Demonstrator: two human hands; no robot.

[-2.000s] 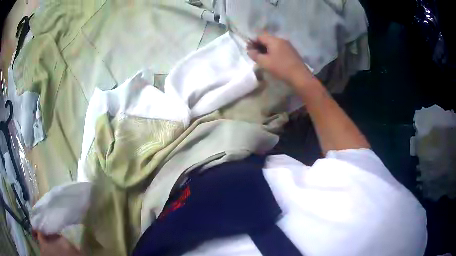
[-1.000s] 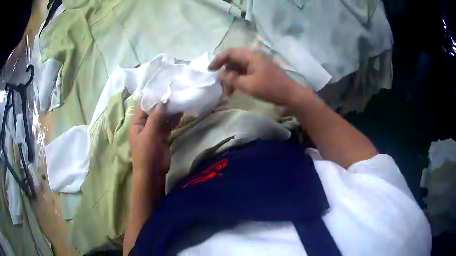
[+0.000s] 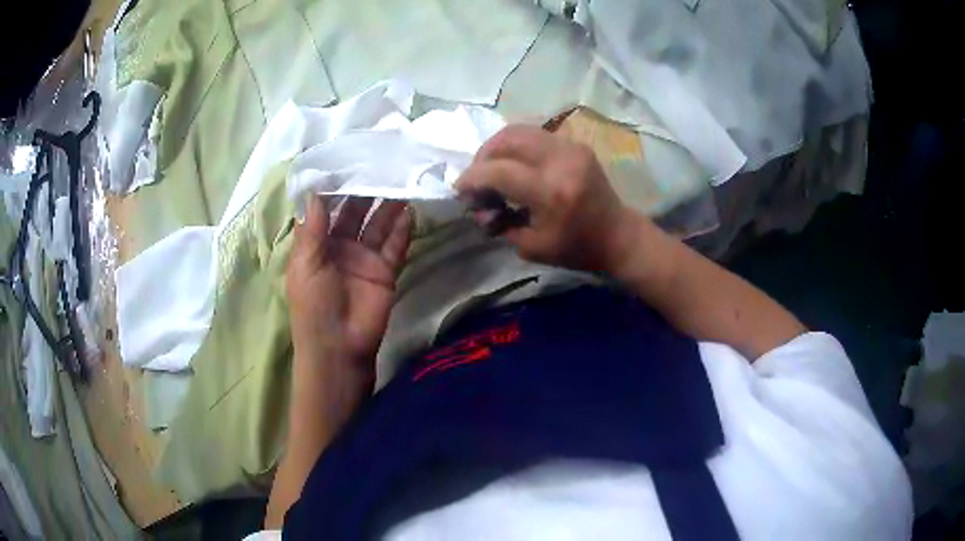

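A yellow-green dress [image 3: 249,380] lies in front of me with one white sleeve [image 3: 169,301] flat at its left. The other white sleeve [image 3: 370,159] is lifted, its edge stretched straight between my hands. My left hand [image 3: 354,264] is palm up under the sleeve's left end, thumb at the edge, fingers spread behind it. My right hand [image 3: 540,196] pinches the sleeve's right end. Small dark thread snips [image 3: 497,209] show in my right palm; their tips are hidden.
Black hangers [image 3: 74,201] lie at the left on clear plastic and more green cloth. Overlapping pale dresses [image 3: 413,48] cover the far side and right. Bare wooden table [image 3: 132,454] shows at the left and a small patch beyond my right hand. Pale cloth [image 3: 936,391] is at the far right.
My left hand has come from the lower left to the lifted sleeve. My right hand has moved down and left to its other end. The sleeve edge has gone from bunched to stretched straight.
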